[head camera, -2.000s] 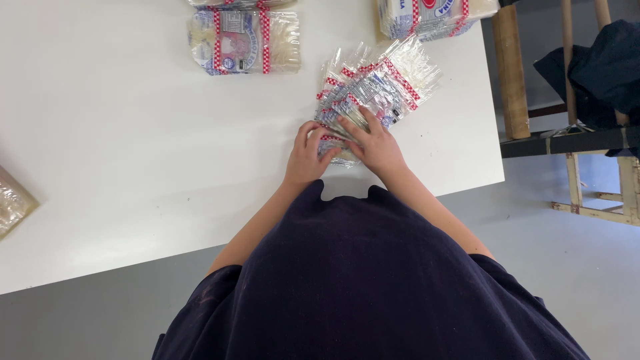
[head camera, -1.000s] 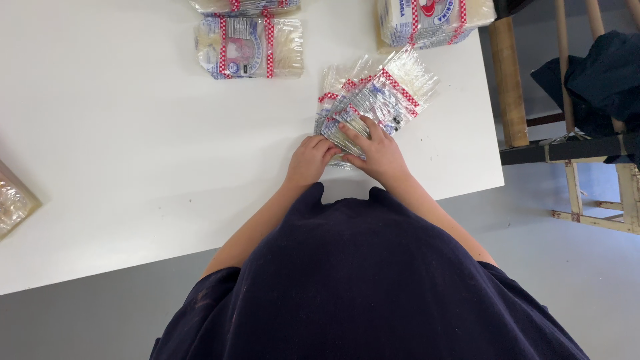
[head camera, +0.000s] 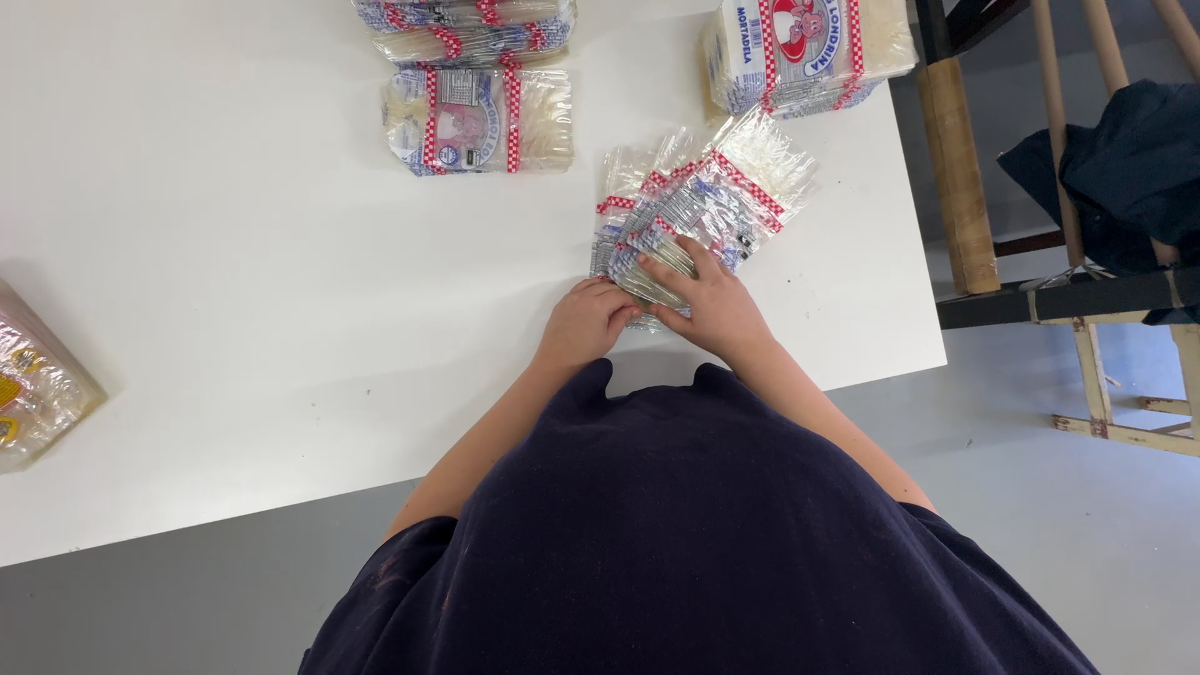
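Observation:
A fanned-out bunch of printed clear plastic casings or bags [head camera: 722,202] with red checked bands lies on the white table near its right end. My left hand [head camera: 591,321] has its fingers bent at the lower left edge of the bunch, thumb and fingertips pinching the near ends. Spread over the bunch's lower right part is my right hand [head camera: 711,298], its fingers on the plastic and its thumb close to the left fingertips. The near ends of the bunch are partly hidden by both hands.
A thick stack of like printed plastic [head camera: 811,47] stands at the back right. Further bundles [head camera: 478,120] lie at the back centre. Another plastic pack [head camera: 37,384] sits at the left edge. Beyond the white table's [head camera: 234,281] right edge are a wooden-legged frame and dark cloth [head camera: 1125,169].
My left fingers, more spread over the plastic two seconds ago, have drawn together at its near left edge. The right hand has stayed on the bunch.

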